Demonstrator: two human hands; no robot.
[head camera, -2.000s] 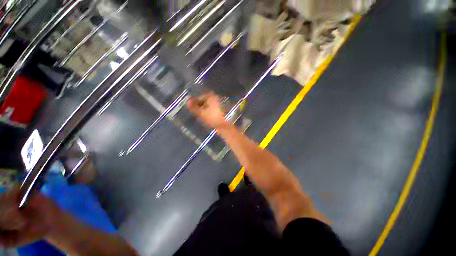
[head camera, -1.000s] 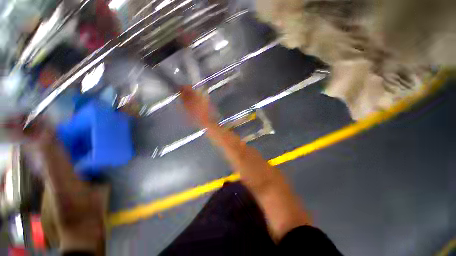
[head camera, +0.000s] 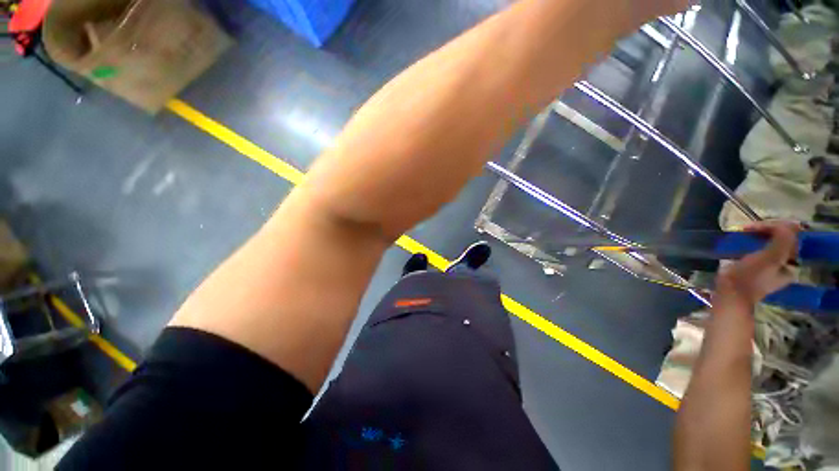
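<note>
A metal rack stands in front of me, with thin chrome hanging arms (head camera: 644, 129) and a base frame (head camera: 515, 241) near the floor. My right hand (head camera: 765, 262) is closed around a rack upright (head camera: 662, 246) at the right, where blue parts adjoin the grey bar. My left forearm crosses the view to the top right. Only the edge of my left hand (head camera: 664, 7) shows at the top, by a chrome arm; its fingers are cut off. Beige bags (head camera: 787, 175) hang at the right, with pale straps below my right hand.
A cardboard box (head camera: 147, 55) stands at top left, beside a red object (head camera: 29, 15). A blue bin (head camera: 305, 17) is at the top. A metal-legged stand (head camera: 51, 317) is at the left. A yellow line (head camera: 235, 141) crosses the floor past my shoes (head camera: 469, 258).
The view has turned; the blue bin is now at the top and the cardboard box at top left. My left arm crosses higher, and my right hand now appears at far right.
</note>
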